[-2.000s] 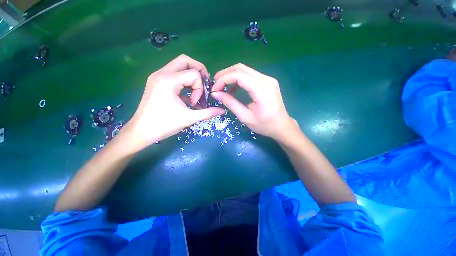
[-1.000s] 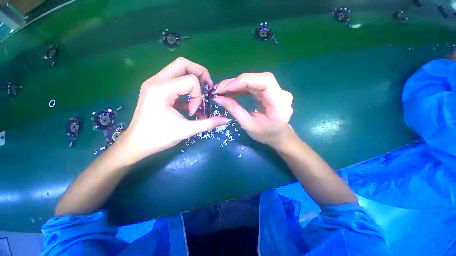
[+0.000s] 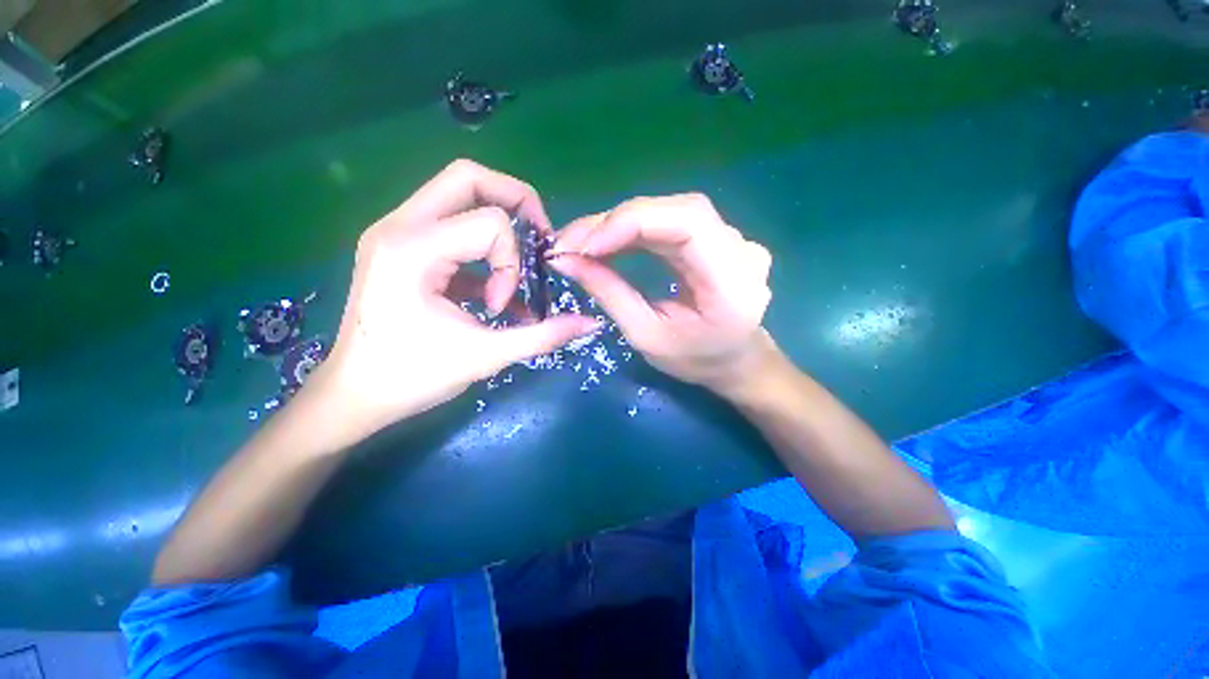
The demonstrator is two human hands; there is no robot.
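My left hand (image 3: 431,285) holds a round black assembly (image 3: 534,272) edge-on between its thumb and fingers, above the green surface. My right hand (image 3: 683,285) has its thumb and forefinger pinched together at the right side of the assembly's rim. Whether a clip is between these fingertips is too small to tell. A loose pile of tiny white clips (image 3: 583,352) lies just below the hands, partly hidden by my left thumb. Three black assemblies lie left of my left wrist, one of them the assembly with shiny tabs (image 3: 273,325).
More black assemblies lie along the far side of the green surface (image 3: 398,186), one at the top centre (image 3: 717,73). A pale ring (image 3: 161,283) lies at left. A person's blue sleeve (image 3: 1147,252) is at right. A cardboard box (image 3: 60,20) is at the far left corner.
The far row of assemblies and the pale ring have shifted to the right. My left hand and the held assembly have moved slightly left. My right fingertips stay at the assembly's rim.
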